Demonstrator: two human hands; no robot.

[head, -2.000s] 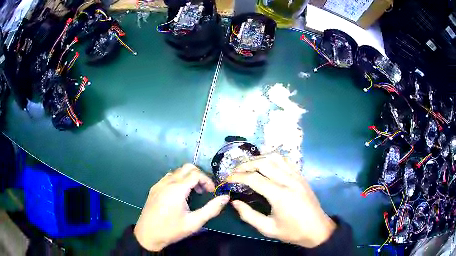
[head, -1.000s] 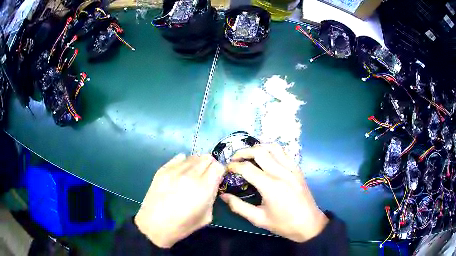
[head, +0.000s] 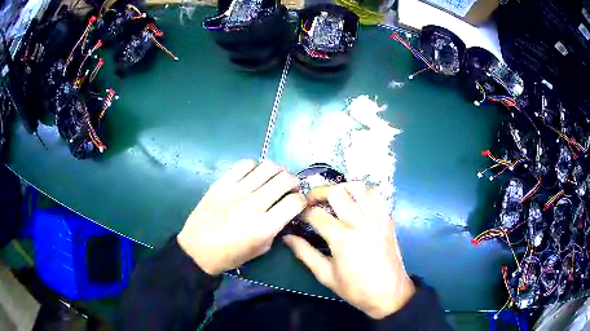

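A round black housing with a silver-grey board inside lies on the green bench, low and right of the pale seam line. My left hand reaches over its left side, fingertips at the board. My right hand is around its right and near side, with its fingers over the top and its thumb at the near left edge. The fingertips of both hands meet over the housing and cover most of it. What they pinch is hidden.
Two stacks of black units stand at the back of the green bench. Wired units are massed at left, and more wired units at right. A white patch lies beyond my hands. A blue stool is at lower left.
My left hand has moved up and over the housing's left side. The housing and my right hand sit slightly further from me. The yellow wires seen at the housing before are now hidden.
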